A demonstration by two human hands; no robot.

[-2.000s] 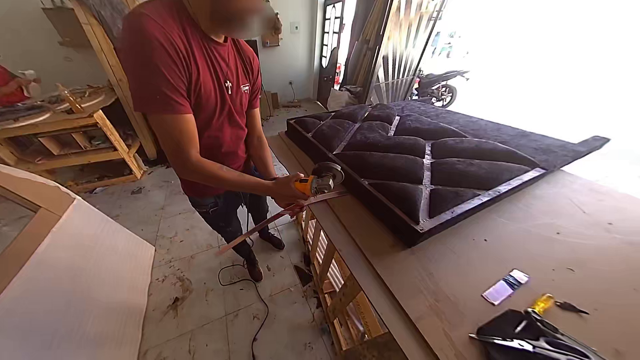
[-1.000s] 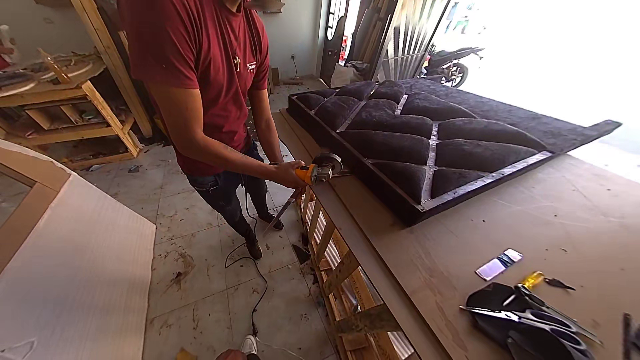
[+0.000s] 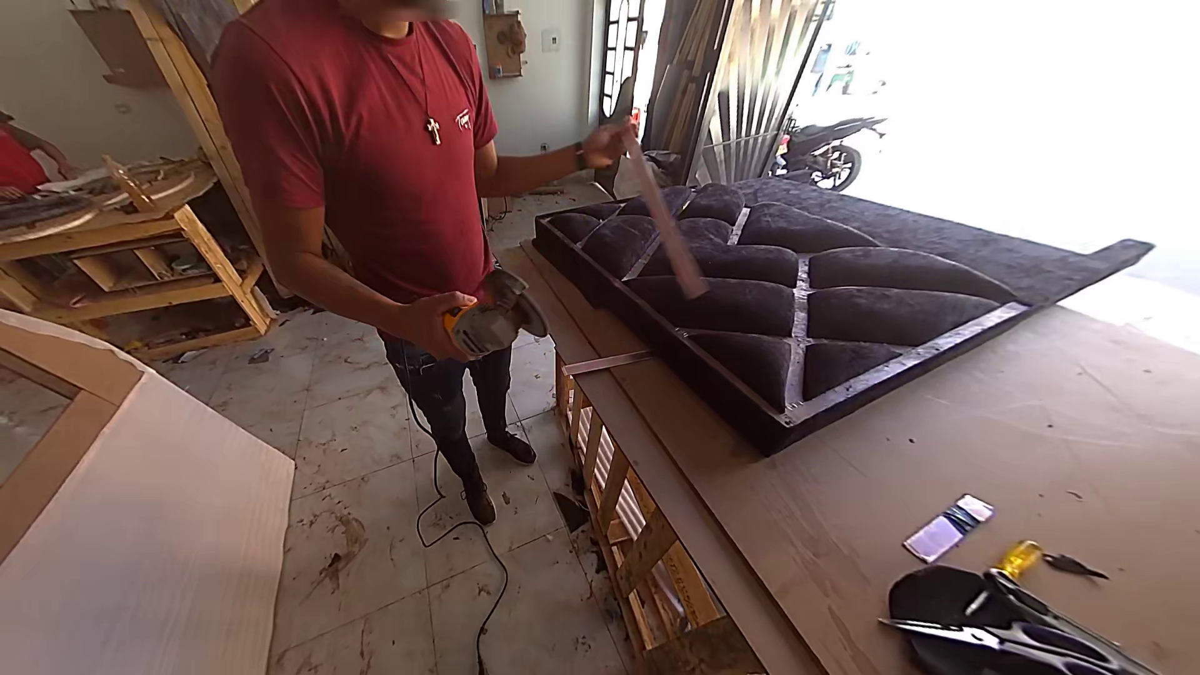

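Neither my left hand nor my right hand is in view. Across the workbench [image 3: 937, 478], a co-worker in a red shirt holds an angle grinder [image 3: 492, 323] low in one hand. The co-worker's other hand [image 3: 607, 145] is raised, gripping a thin flat strip [image 3: 664, 220] that slants down over a tufted dark velvet panel [image 3: 712, 309]. A short strip piece [image 3: 609, 363] juts over the bench edge beside the panel's frame. Nearest me on the bench lie scissors [image 3: 1050, 642], a black pouch [image 3: 928, 600], a yellow-handled tool [image 3: 1020, 559] and a small pale packet [image 3: 949, 528].
A black power cord [image 3: 502, 572] trails over the littered tile floor. At the left stand a pale upholstered or wooden frame piece [image 3: 159, 506] and a timber stand [image 3: 122, 300]. Another person [image 3: 23, 164] is at the far left. A motorcycle [image 3: 830, 155] stands outside.
The co-worker's grinder has come away from the bench edge toward their body. Their other hand has risen with the long strip, which was below the bench edge earlier.
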